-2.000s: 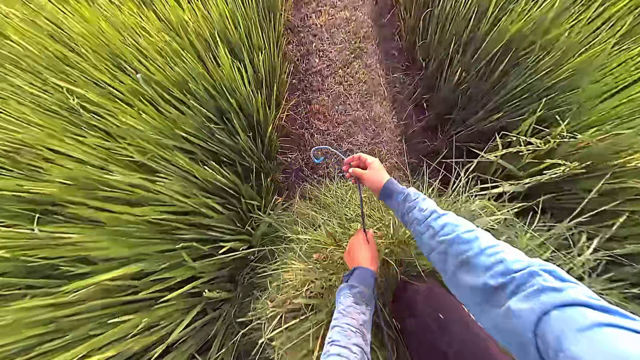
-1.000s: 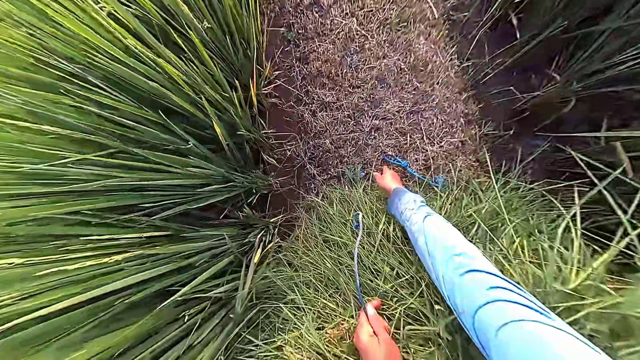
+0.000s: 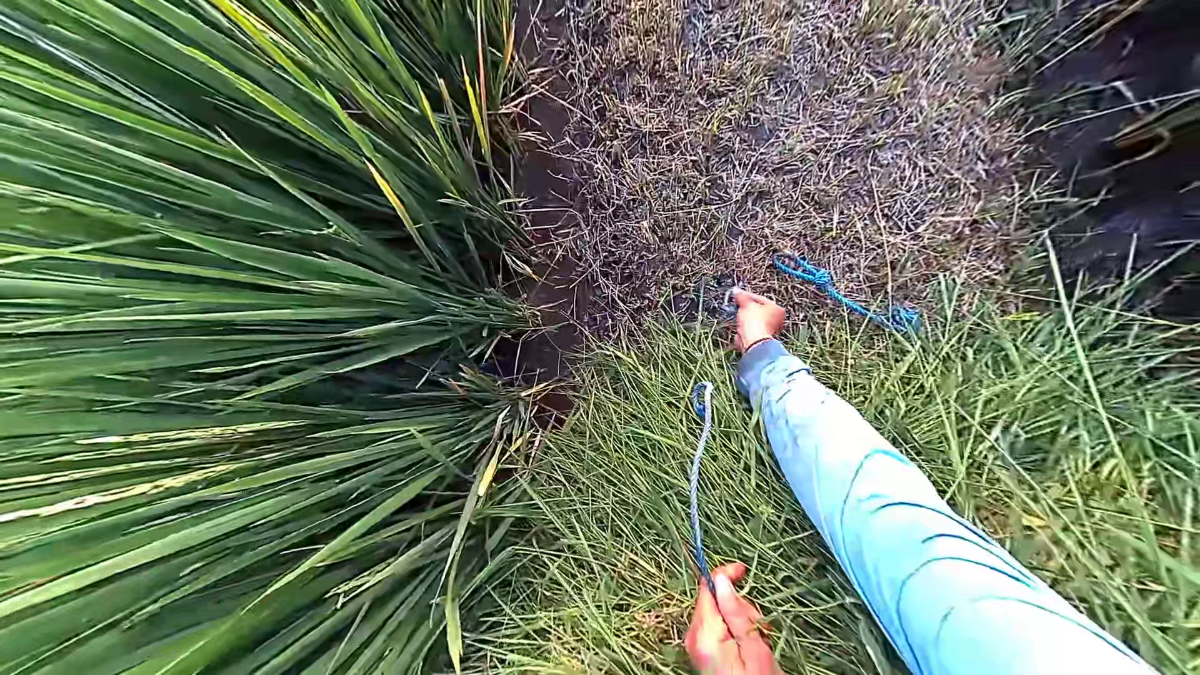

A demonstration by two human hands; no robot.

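Observation:
My left hand point(image 3: 729, 623), low in the view, grips one end of a thin grey-blue rope point(image 3: 696, 487), whose curled blue tip points away over the grass. Farther out, my right hand point(image 3: 756, 319) reaches down where the green grass meets the dry straw. Its fingers are at a small pale and dark thing point(image 3: 729, 296) that is too small to name; whether they hold it I cannot tell. Just right of that hand, a knotted bright blue rope point(image 3: 830, 284) lies across the straw with its bunched end by the grass edge.
Long green rice-like leaves point(image 3: 234, 328) fill the left side. A narrow muddy channel point(image 3: 548, 225) runs between them and the path of dry cut straw point(image 3: 797, 122). Dark wet mud point(image 3: 1116, 178) borders the path at the right, and tangled green grass point(image 3: 600, 525) covers the near ground.
My hands, close together on the rope two seconds ago, are now apart. Since one second ago my right hand has moved away from the bright blue rope, to its left. My left hand still holds the grey-blue rope.

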